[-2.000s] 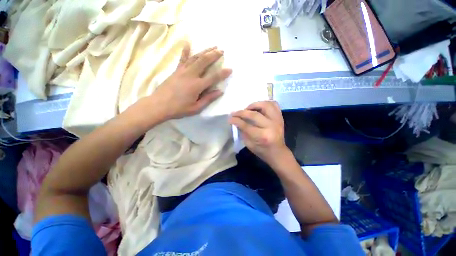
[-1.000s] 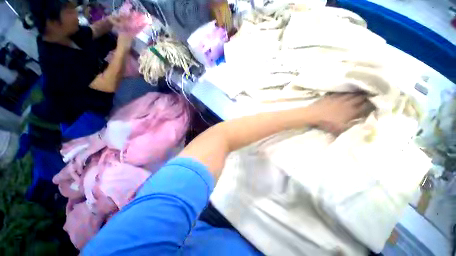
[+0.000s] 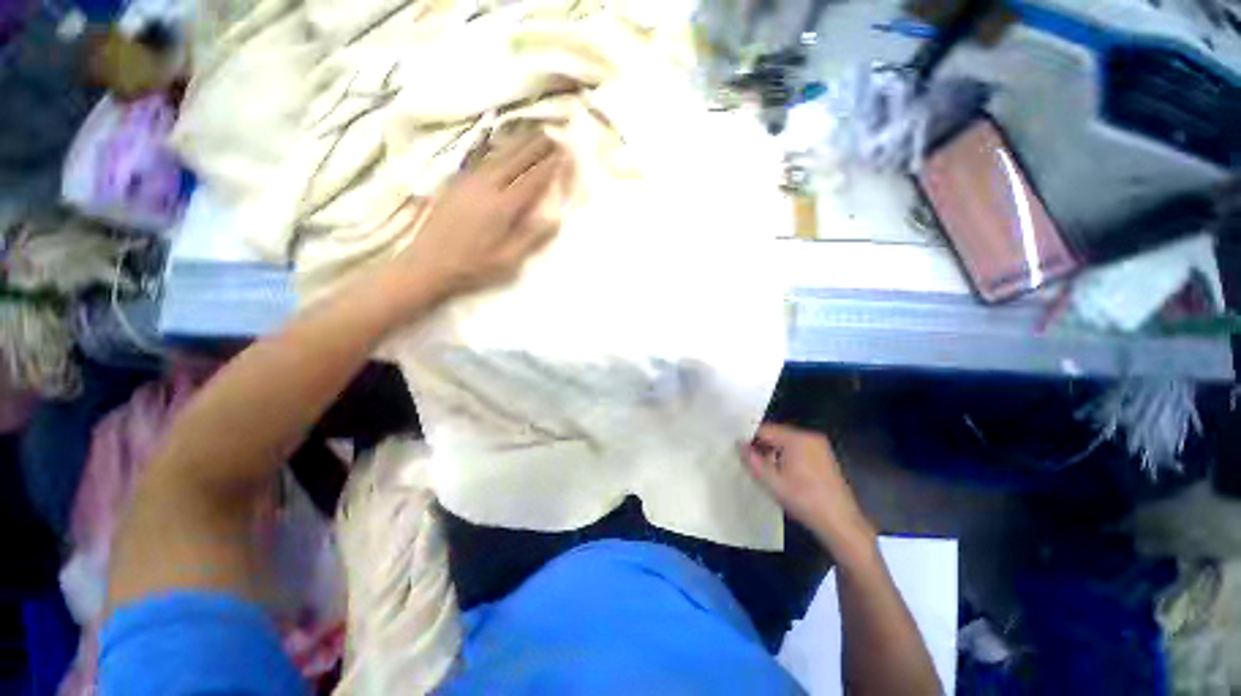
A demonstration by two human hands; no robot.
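Note:
A large cream fabric panel [image 3: 599,313] lies over the machine table and hangs down over its front edge toward my lap, where its lower border shows a notch. My left hand [image 3: 497,211] lies on the folded cream cloth on the table, its fingertips partly sunk in the folds. My right hand [image 3: 792,469] pinches the panel's right edge below the table edge. The picture is slightly blurred. No white tape shows in my fingers.
A phone [image 3: 1000,218] lies on the table at right, with a tan patch [image 3: 804,215] left of it. White strips [image 3: 1147,415] hang off the front edge. Pink cloth [image 3: 129,462] is at lower left. A white board [image 3: 919,598] and cream pieces [image 3: 1209,612] are at lower right.
The view has swung back from the left side to the table. Compared with two seconds ago, the panel hangs flatter over the edge and my right hand is lower and farther right.

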